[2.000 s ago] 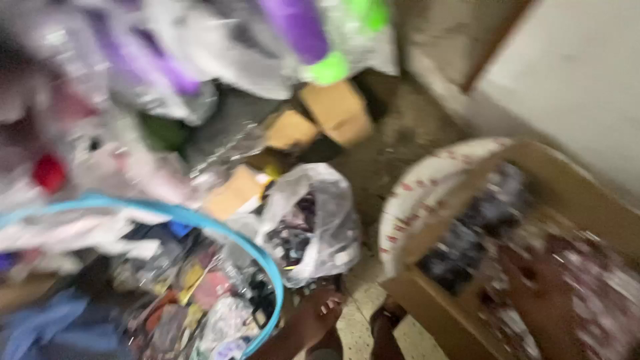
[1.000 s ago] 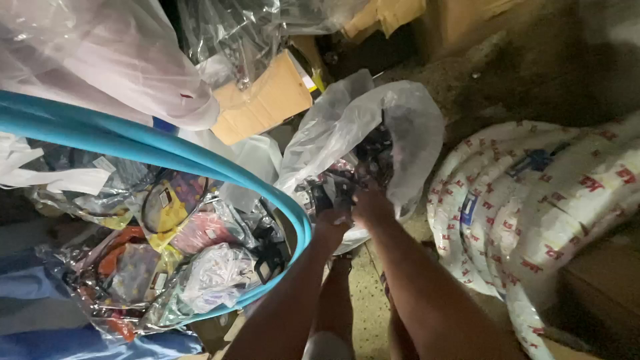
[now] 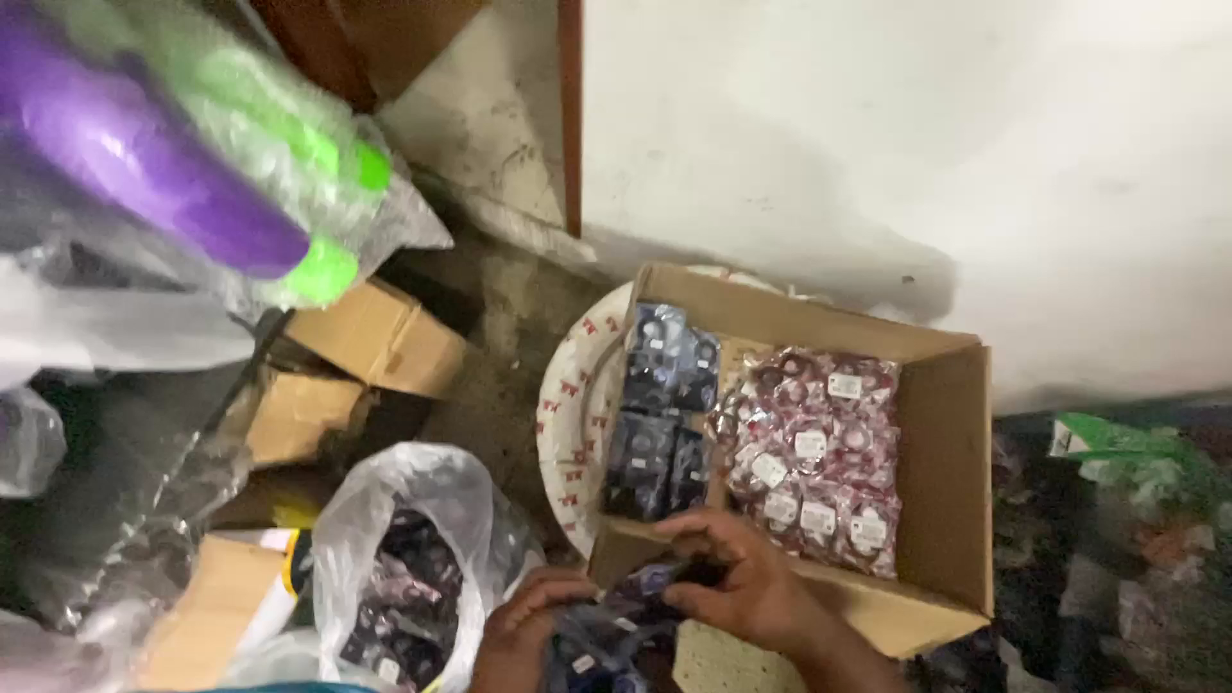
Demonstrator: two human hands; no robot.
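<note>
My left hand (image 3: pixel 529 621) and my right hand (image 3: pixel 736 582) hold several dark blue plastic packets (image 3: pixel 611 640) between them, at the near left corner of an open cardboard box (image 3: pixel 943 481). Inside the box, dark blue packets (image 3: pixel 654 361) lie in rows along the left, and clear packets with dark red rings and white labels (image 3: pixel 813 452) fill the middle. Left of my left hand stands an open translucent plastic bag (image 3: pixel 337 520) with dark packets (image 3: pixel 414 597) in it. Part of the held packets is cut off by the lower frame edge.
The box rests on a wrapped white coil with red print (image 3: pixel 568 414). Behind it is a white wall (image 3: pixel 866 173). Torn cardboard boxes (image 3: pixel 375 337) lie left, below purple and green items in plastic (image 3: pixel 173 173). More bagged goods (image 3: pixel 1136 520) are at the right.
My hands were at the translucent bag a second ago; now they are beside the cardboard box with dark packets in them. The view has swung to the right.
</note>
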